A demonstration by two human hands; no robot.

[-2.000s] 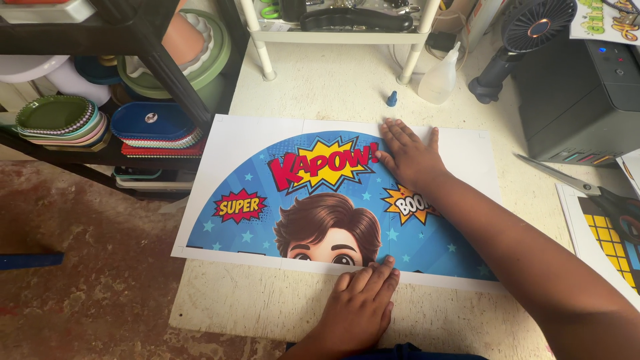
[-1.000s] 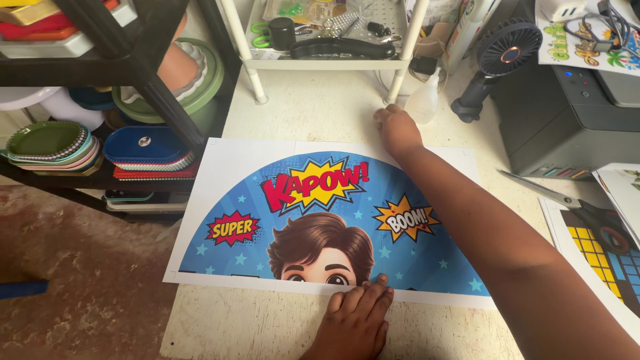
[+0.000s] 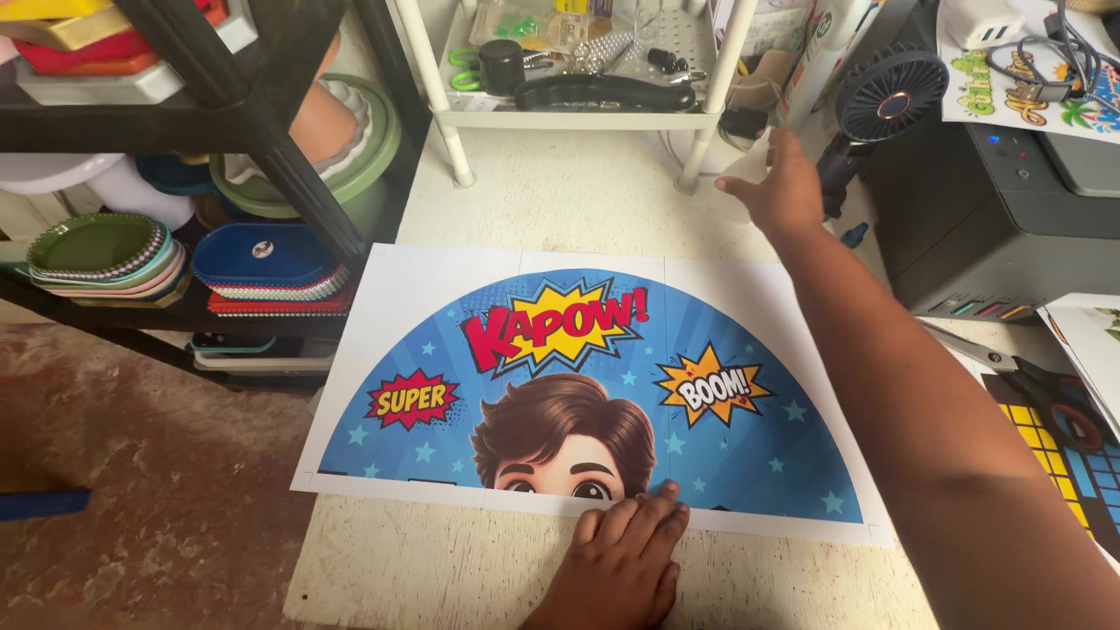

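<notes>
A printed paper sheet (image 3: 717, 472) with a blue comic-style half circle, a cartoon head and word bursts lies flat on the whitish table. My left hand (image 3: 626, 551) rests on its lower edge, fingers flat, holding nothing. Beyond the sheet's upper right, my right hand (image 3: 783, 188) has thumb and fingers spread around a translucent squeeze bottle (image 3: 744, 199); the hand partly hides the bottle, and no firm grip on it shows. A small blue cap (image 3: 855, 234) lies right of my right forearm, near the printer.
A white rack (image 3: 577, 120) holding small tools stands at the back. A black handheld fan (image 3: 888, 96), a black printer (image 3: 997, 219) and scissors (image 3: 1041, 385) on printed sheets are at right. At left, a dark shelf (image 3: 131, 127) holds stacked trays (image 3: 262, 254).
My right hand has left the sheet, reached the blue cap's spot beyond it, then moved right to the bottle. The cap now lies farther right. My left hand stays at the sheet's lower edge.
</notes>
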